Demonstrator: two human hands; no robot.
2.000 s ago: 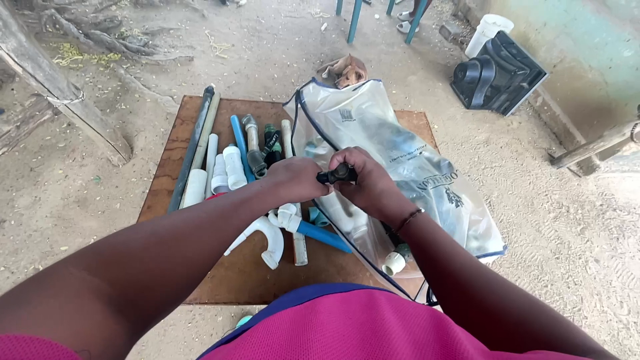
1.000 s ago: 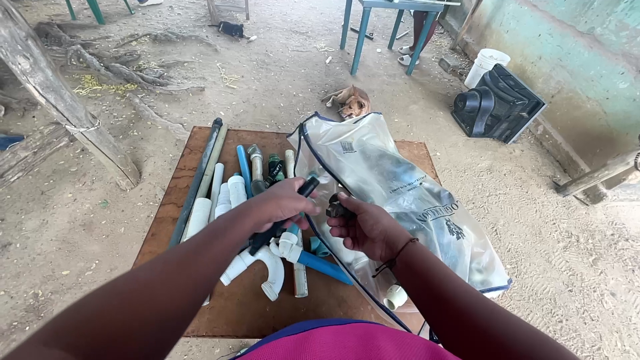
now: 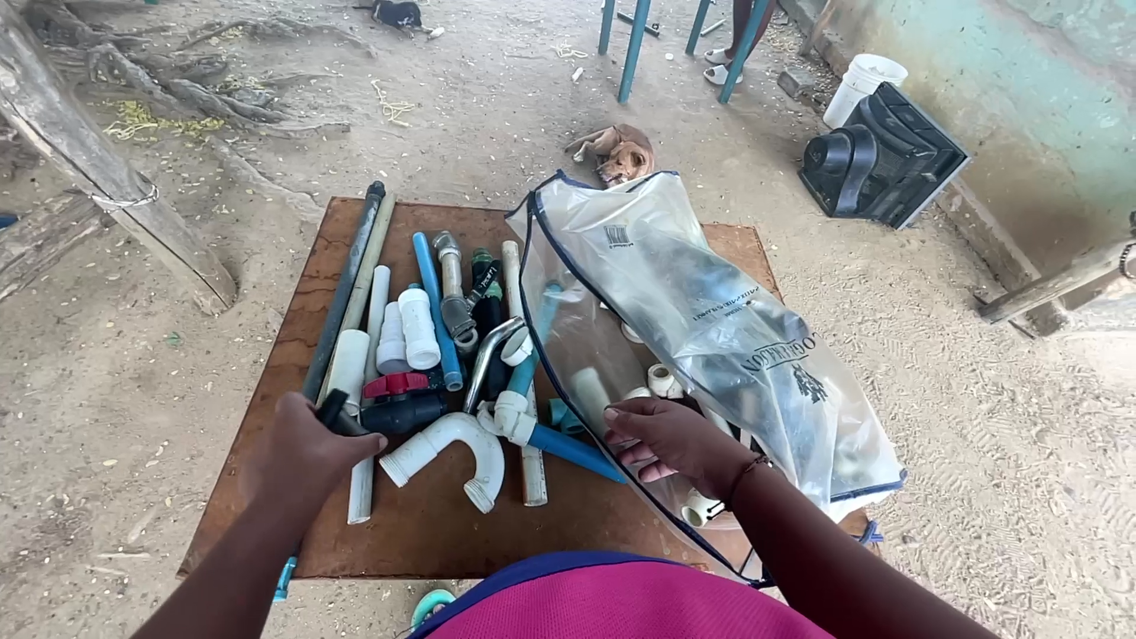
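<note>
My left hand (image 3: 306,444) holds a black pipe fitting (image 3: 337,415) over the left part of a brown wooden tabletop (image 3: 417,532). My right hand (image 3: 679,444), fingers loosely curled, is at the opening of a clear plastic bag (image 3: 701,302) with dark blue edging; I cannot tell whether it holds anything. White fittings (image 3: 664,382) lie inside the bag. Between my hands are a white curved trap pipe (image 3: 457,453), a blue pipe (image 3: 577,453), a black valve with a red handle (image 3: 397,385) and a bent chrome tube (image 3: 488,359). White couplings (image 3: 418,328) and long pipes (image 3: 344,293) lie behind them.
Beyond the tabletop, a brown dog (image 3: 621,155) lies on the dirt ground. A black monitor casing (image 3: 887,164) and a white bucket (image 3: 865,84) stand by the wall. A wooden post (image 3: 106,169) leans at left. A person's legs (image 3: 747,40) show behind blue table legs (image 3: 634,53).
Both hands were together around a black fitting two seconds ago, then parted. My left hand has moved left with a black piece; my right hand has opened somewhat near the bag.
</note>
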